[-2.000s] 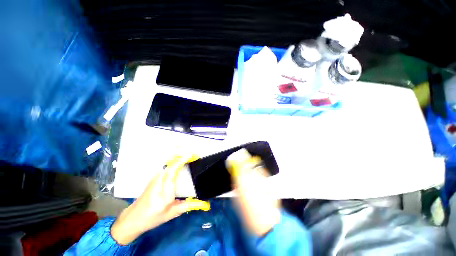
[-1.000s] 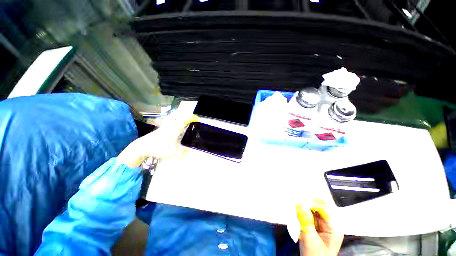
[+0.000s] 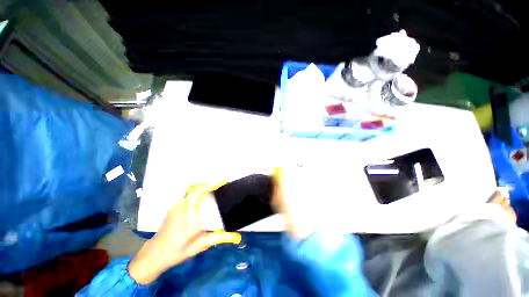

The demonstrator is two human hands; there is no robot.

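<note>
A glossy black phone screen [image 3: 246, 200] is held low over the near edge of the white table. My left hand [image 3: 183, 229], with yellow finger cots, grips its left end between thumb and fingers. My right hand [image 3: 290, 203] is blurred at the screen's right end; whether it holds a wipe cannot be seen. A second black screen [image 3: 405, 175] lies on the right of the table with white reflections. A third black screen [image 3: 232, 94] lies at the back left.
A light-blue tray [image 3: 342, 135] at the back holds white bottles [image 3: 354, 87] and a white peaked bundle [image 3: 307, 87]. A crumpled white wipe [image 3: 400, 46] tops one bottle. Coworkers' sleeves are at left [image 3: 58, 168] and lower right [image 3: 475, 249]. Dark trays [image 3: 232, 35] stand behind the white table [image 3: 330, 156].
My left hand took the front-left screen from the table and brought it near my body. My right hand moved left to it. A grey-sleeved arm and hand now show at the right. The view has shifted.
</note>
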